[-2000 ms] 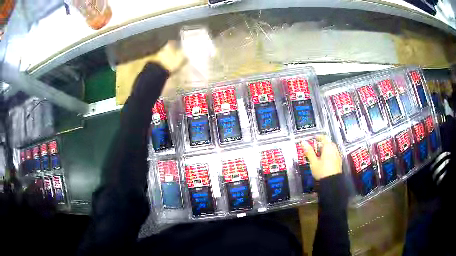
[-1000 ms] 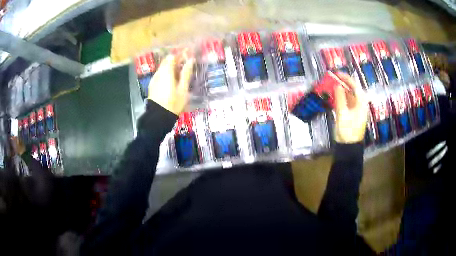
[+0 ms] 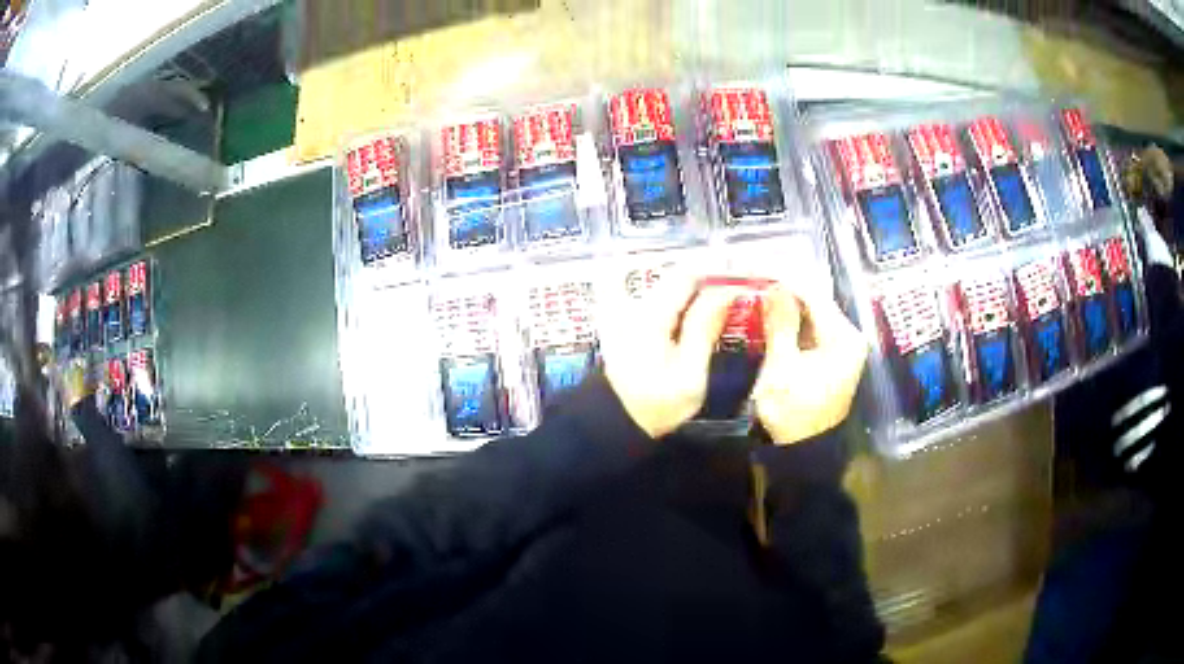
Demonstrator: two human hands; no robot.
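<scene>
A clear blister tray (image 3: 390, 305) lies in front of me. Its back row holds several red-and-blue product units (image 3: 648, 162), and units also sit in the middle of its front row. The front-left pocket shows no unit. My left hand (image 3: 660, 361) and my right hand (image 3: 813, 370) are close together over the tray's front right part. Both hold one red-topped, dark unit (image 3: 738, 340) between their fingers. The fingers and glare hide part of it and the pockets below.
Overlapping filled trays (image 3: 896, 432) stand at the right. A tan cardboard sheet (image 3: 390, 97) lies behind the tray. The dark-green bench top (image 3: 253, 311) shows at left, with another filled tray beyond. A brown carton (image 3: 967, 545) is below the right edge. Parts of other people show at both sides.
My left hand has moved right from the back-left pockets to meet my right hand. My right hand has moved left with the unit, which is now upright and held by both hands.
</scene>
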